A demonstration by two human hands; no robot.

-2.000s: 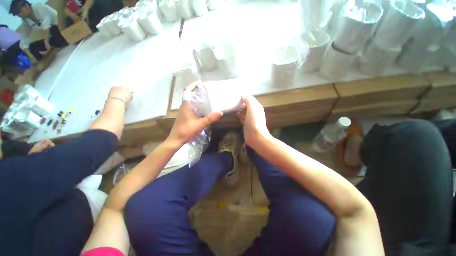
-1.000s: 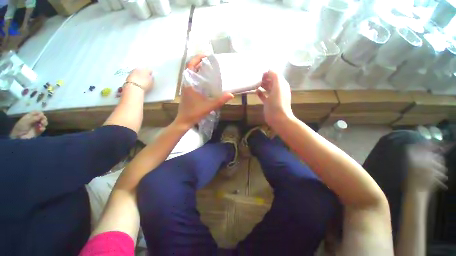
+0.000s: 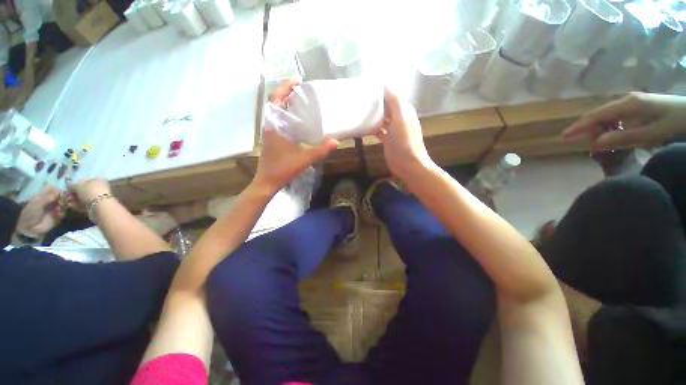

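Observation:
A white cup lies on its side in the air between my hands, in front of the table's near edge. My left hand holds its left end, with a crinkly clear plastic bag bunched there and more film hanging below the hand. My right hand has its fingers on the cup's right end. The fingers behind the cup are partly hidden.
White cups, many in film, stand on the white table at right; others stand at far left. Small coloured pieces lie at left. Neighbours' hands are at left and right. A clear bottle stands on the floor at right.
The cup is still held between both hands, slightly further left than a second ago. The left neighbour's hand has drawn back from the table. The right neighbour's hand now reaches toward the table edge.

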